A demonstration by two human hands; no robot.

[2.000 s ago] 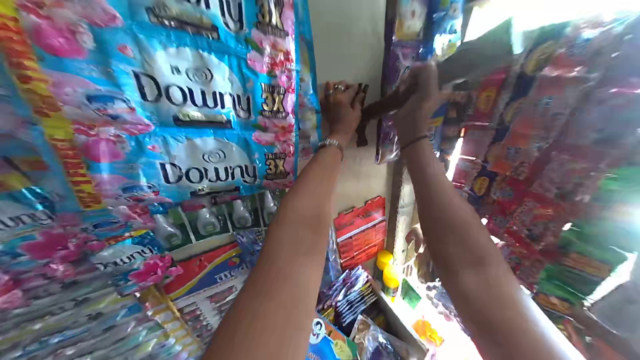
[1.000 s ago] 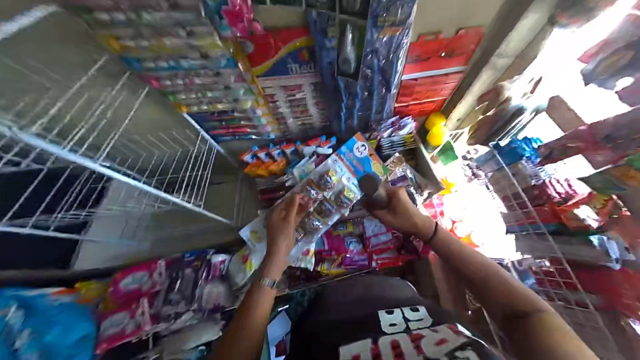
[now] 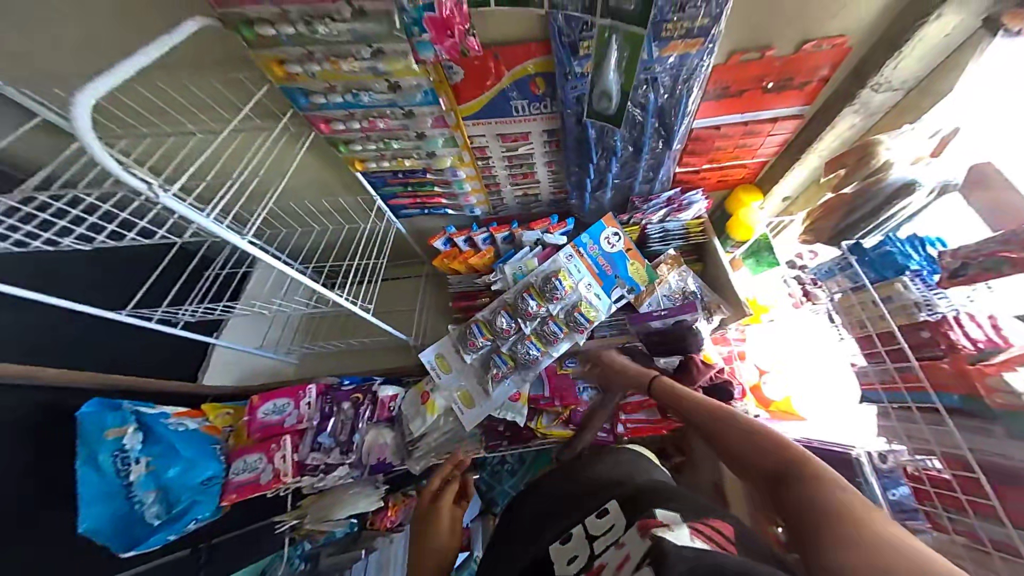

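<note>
My right hand is over packets right of the centre, closed around a dark brown strip that hangs toward my shirt; blur hides its exact form. Below the shelf edge, my left hand is by clear plastic packets, fingers bent and close together; whether it holds anything is hidden. Between and above the hands lies a hanging card of small round packaged items, tilted, with a blue printed header. Dark maroon bundled items sit just right of my right hand.
A white wire rack stands at left. Carded goods hang on the wall. A blue plastic bag and pink packs line the lower left. At right, a wire grid borders stacked packets. Yellow balls are near the post.
Both hands have come down from the wall. My left hand has left the card of packaged items, which it touched one second ago, and is now lower. My right hand has moved lower among the packets.
</note>
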